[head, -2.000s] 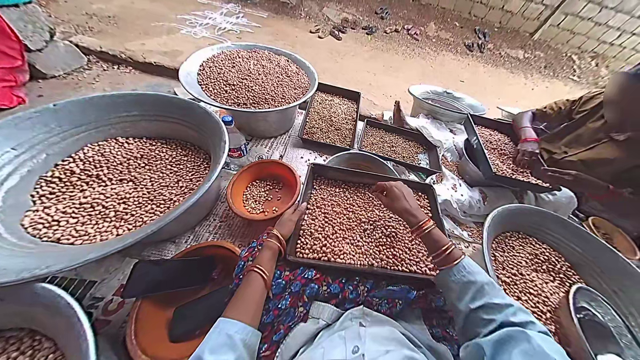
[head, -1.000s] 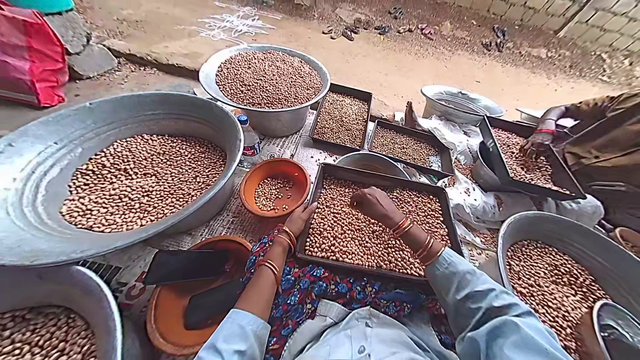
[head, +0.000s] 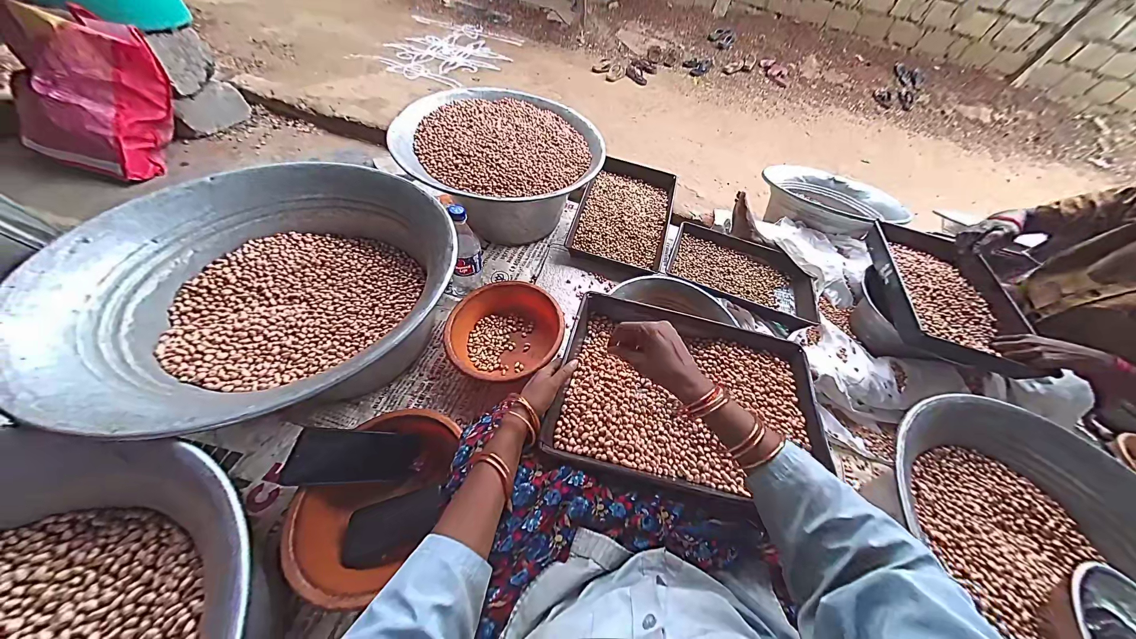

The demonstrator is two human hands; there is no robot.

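Observation:
A dark rectangular metal tray (head: 821,435) full of reddish-brown nuts or beans (head: 639,426) lies on my lap. My left hand (head: 546,389) rests against the tray's left rim, its fingers partly hidden. Over the upper left part of the nuts is my right hand (head: 658,355), fingers bent down and fingertips drawn together; whether a nut is between them cannot be seen. Just beyond my left hand stands an orange bowl (head: 552,311) with a small heap of paler pieces. An aluminium basin (head: 53,355) with more nuts is to the left.
Beyond the tray are a round metal tub (head: 524,213) of nuts, two smaller dark trays (head: 667,191) and a plastic bottle (head: 467,248). Lower left, two black slabs (head: 351,457) lie across orange bowls (head: 324,568). At right, a person's hands hold another tray (head: 896,311), near a basin (head: 914,426).
My right hand has moved from the tray's upper right part to its upper left part. My left hand stays at the left rim. The other person's hands have shifted onto their tray's edges.

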